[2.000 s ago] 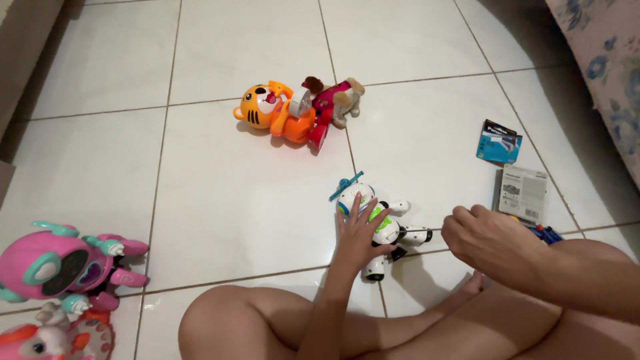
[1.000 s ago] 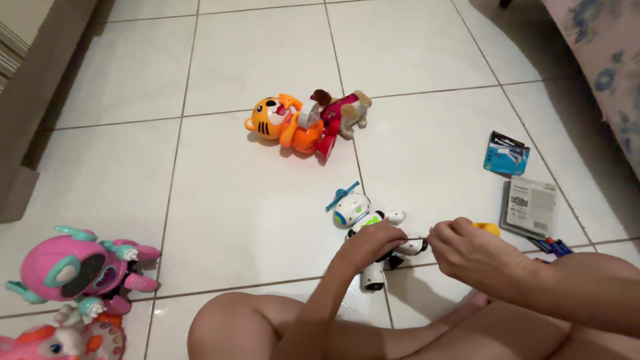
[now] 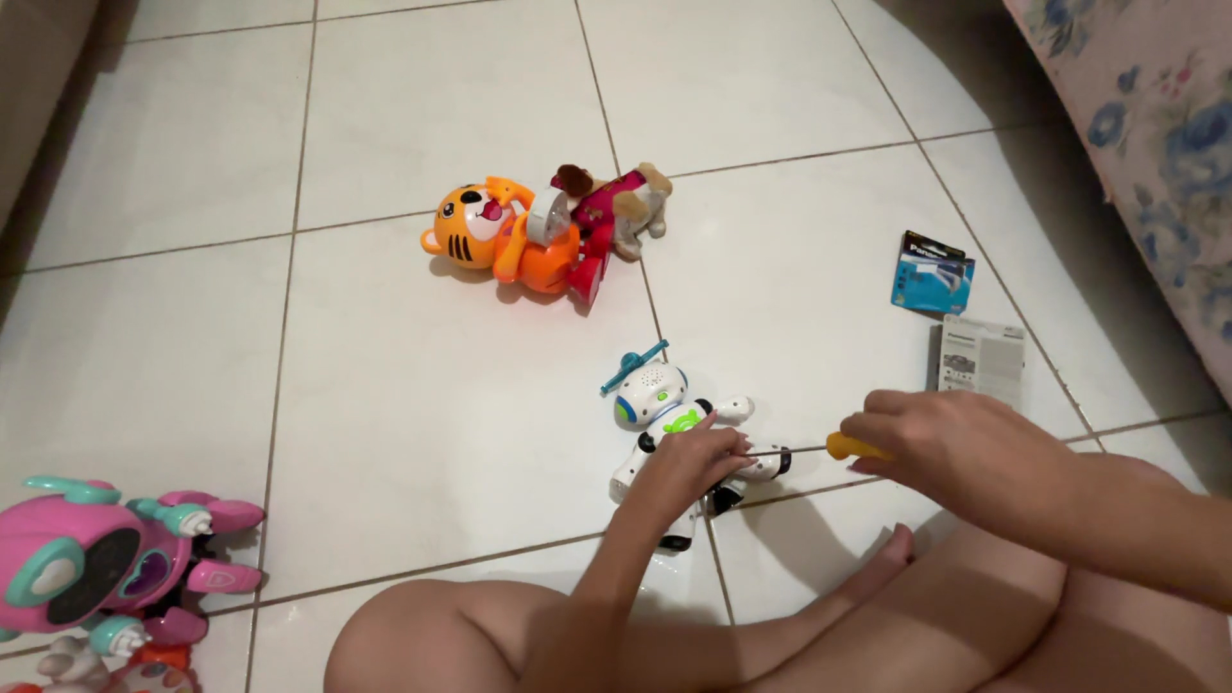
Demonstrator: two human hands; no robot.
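Observation:
A white toy robot with a blue propeller and green chest mark lies on the tiled floor. My left hand rests on its body, fingers at its middle; what they grip, if anything, is hidden. My right hand is closed around the yellow handle of a screwdriver. The thin metal shaft points left, across the robot's leg, to the fingertips of my left hand. Its tip is hidden there.
An orange tiger toy and a plush dog lie beyond the robot. A pink toy robot is at the left. A blue battery package and a grey package lie right, near floral fabric.
The yellow handle, partly visible one second ago, now shows in my right hand with its shaft reaching toward the toy. My left hand stays on the robot.

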